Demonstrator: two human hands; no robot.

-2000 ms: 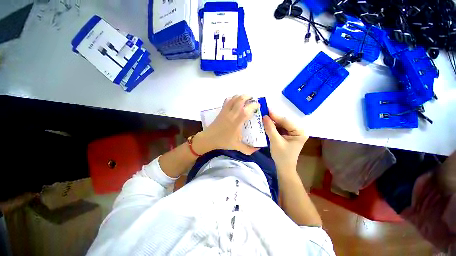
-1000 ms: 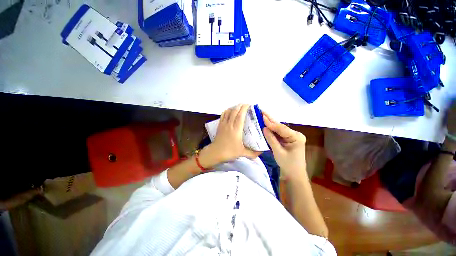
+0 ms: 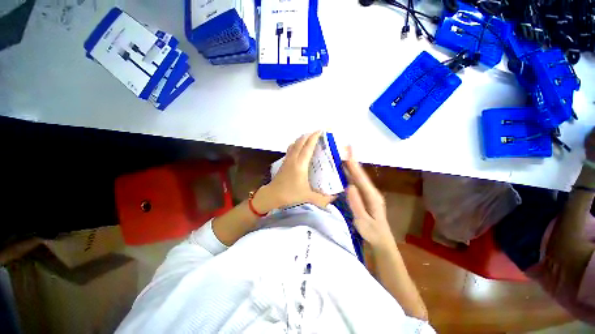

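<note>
A retail box (image 3: 326,171), white with a blue edge, is held over my lap near the table's front edge. My left hand (image 3: 295,175) is closed around its left side and covers part of it. My right hand (image 3: 366,199) is slightly blurred, with its fingers along the blue end of the box; whether it grips the box is unclear. The inside of the box is hidden.
Packed boxes (image 3: 134,55) are fanned at left on the white table (image 3: 248,121). A tall box stack (image 3: 222,32) and loose boxes (image 3: 284,42) lie at top centre. Blue trays (image 3: 417,94) and black cables (image 3: 548,23) lie right. A red stool (image 3: 153,205) and another person's arm (image 3: 574,228) also show.
My right hand has moved from pinching the blue edge to lying flatter along it. The box stays in my left hand. The view shifted slightly over the last second.
</note>
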